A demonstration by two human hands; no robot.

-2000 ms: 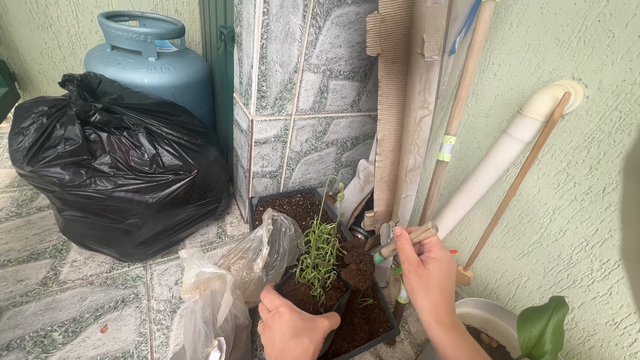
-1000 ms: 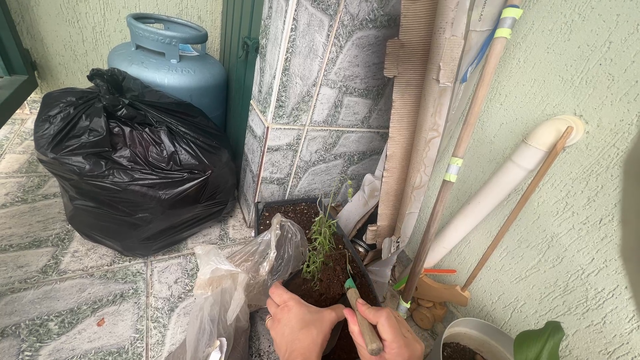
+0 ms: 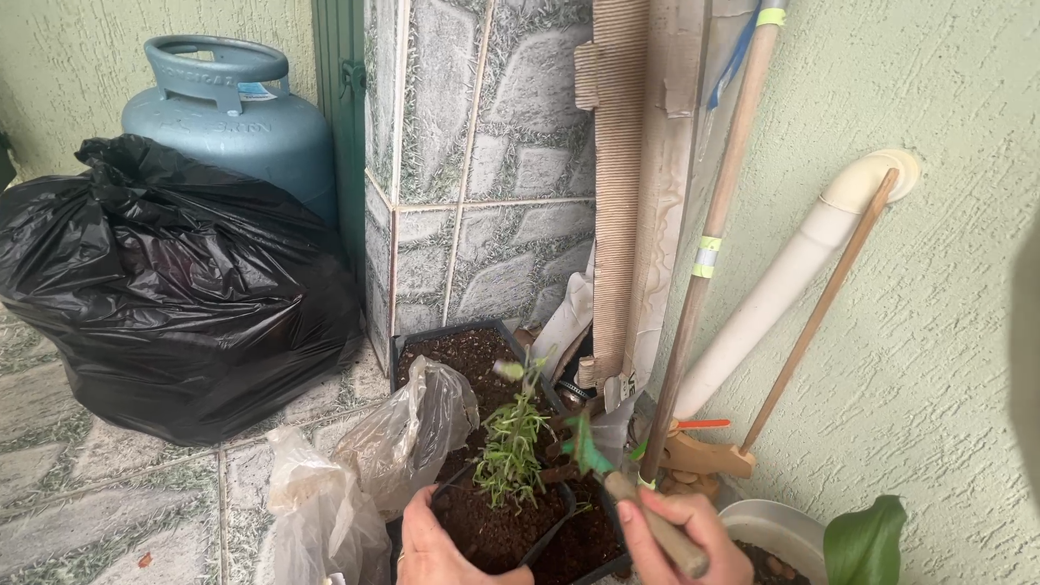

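Observation:
My left hand (image 3: 443, 548) holds the rim of a small dark plastic pot (image 3: 561, 532) at the bottom centre. Soil fills that pot, and a leafy green plant (image 3: 512, 451) stands in it. My right hand (image 3: 686, 536) grips the wooden handle of a small green garden tool (image 3: 597, 455), its blurred head just right of the plant. Beneath and behind the pot is a dark rectangular planter (image 3: 459, 329) of soil. Crumpled clear plastic bags (image 3: 325, 504) lie beside my left hand.
A full black garbage bag (image 3: 179, 301) and a blue gas cylinder (image 3: 236, 138) stand left. Corrugated cardboard (image 3: 619, 203), a wooden pole (image 3: 715, 227) and a white pipe (image 3: 772, 305) are at the right. A white pot (image 3: 780, 520) sits lower right.
One second ago my hands were close together, with the tool's handle upright between them. Now my right hand is farther right, and the tool's head is raised beside the plant.

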